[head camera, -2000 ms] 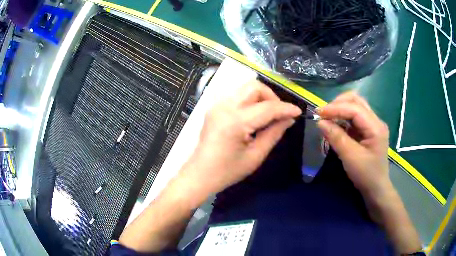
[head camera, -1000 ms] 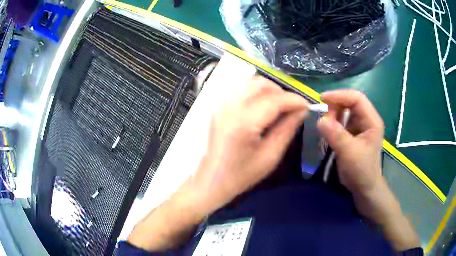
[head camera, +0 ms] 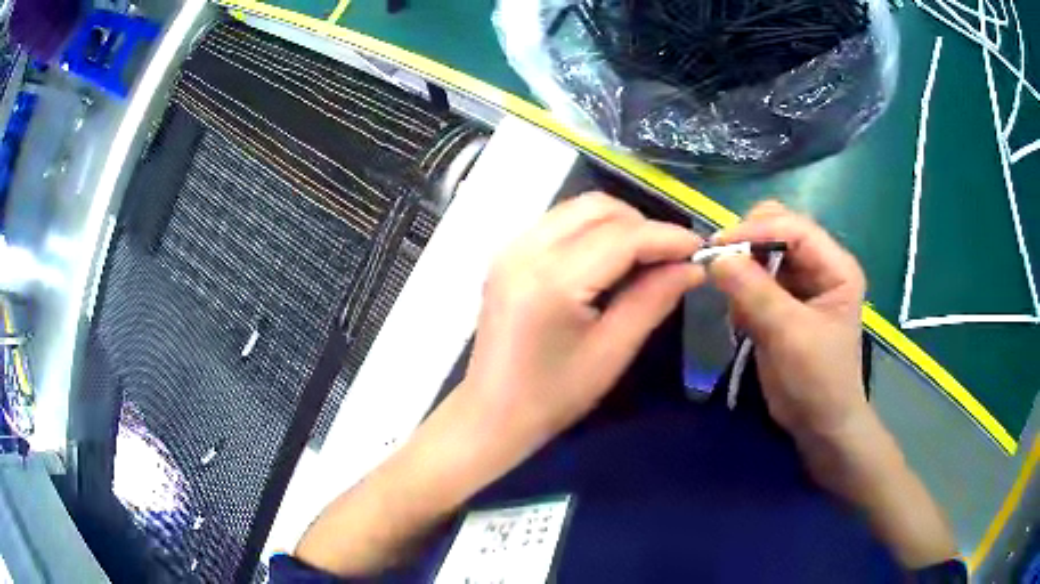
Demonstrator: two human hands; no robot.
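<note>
My left hand [head camera: 587,302] and my right hand [head camera: 798,308] meet above my lap. Between their fingertips is a white sleeve [head camera: 730,252], with a black tube piece [head camera: 771,246] sticking out of it across my right fingers. My left thumb and forefinger pinch the sleeve's left end. A white marker tubing strip [head camera: 741,371] hangs below my right hand. Several small white-middled pieces, one of them a sleeved piece [head camera: 250,341], lie spaced out on the mesh conveyor [head camera: 217,262] at the left.
A clear plastic bag [head camera: 730,131] full of black pieces stands on the green mat [head camera: 838,211] behind my hands. White tubing [head camera: 969,321] lies in loops and bends at the right. Long thin wires lie on the conveyor's far part. A pale bar [head camera: 502,194] edges the belt.
The sleeve and black piece now show lying together between the fingertips, with a black end visible at right. The pieces on the mesh have shifted slightly down and left.
</note>
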